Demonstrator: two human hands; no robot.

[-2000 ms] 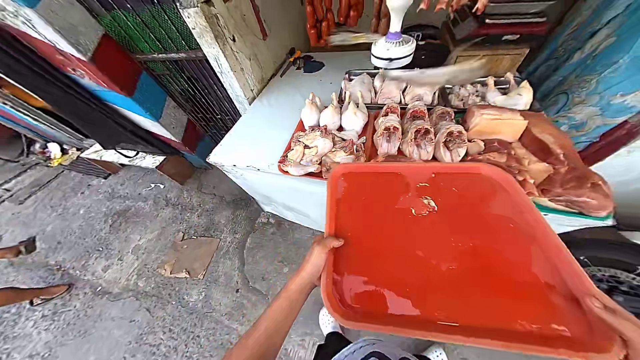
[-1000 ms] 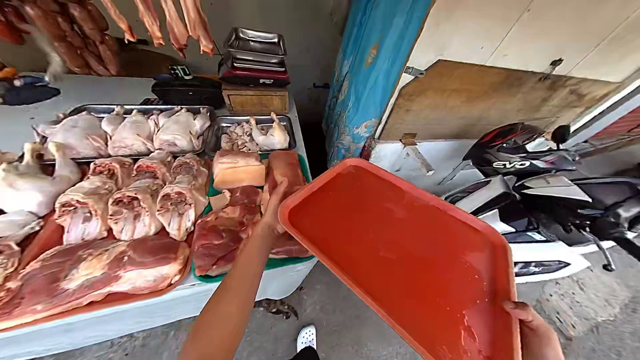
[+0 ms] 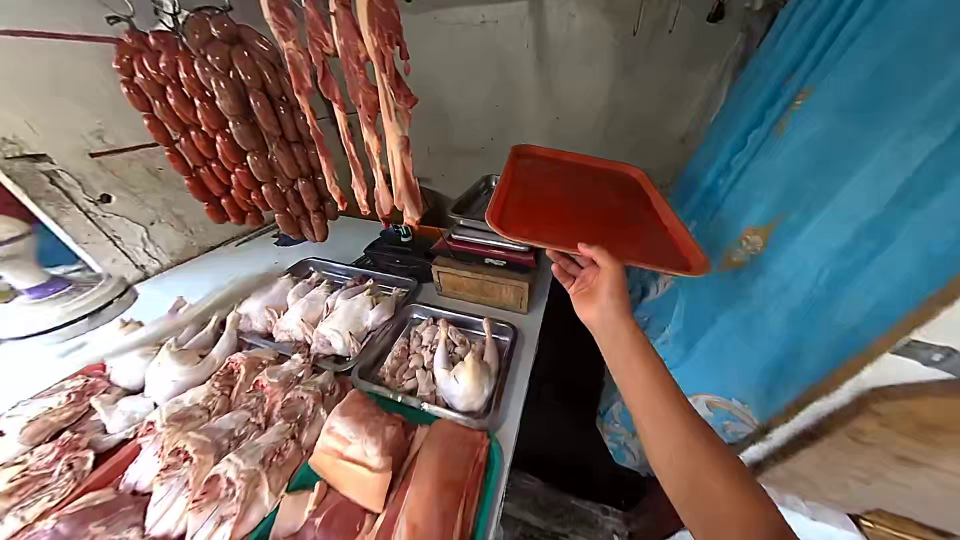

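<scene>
My right hand (image 3: 592,281) reaches up from the lower right and grips the near edge of an orange-red plastic tray (image 3: 592,210), thumb on top and fingers below. The tray is tilted, beside and partly over the metal trays (image 3: 474,201) stacked on a dark red scale (image 3: 487,251). Whether the tray rests on anything cannot be told. The scale sits on a wooden box (image 3: 480,283) at the counter's back corner. My left hand is out of view.
Raw chickens (image 3: 349,319), a metal tray of chicken pieces (image 3: 510,352) and pork slabs (image 3: 442,480) cover the counter. Sausage links (image 3: 225,120) and meat strips (image 3: 375,112) hang above. A blue curtain (image 3: 810,210) hangs at right; a blurred fan (image 3: 60,292) stands left.
The orange-red tray, held in both hands before, is now in the right hand alone and up by the scale. The left hand has left the view. The view has turned toward the back wall.
</scene>
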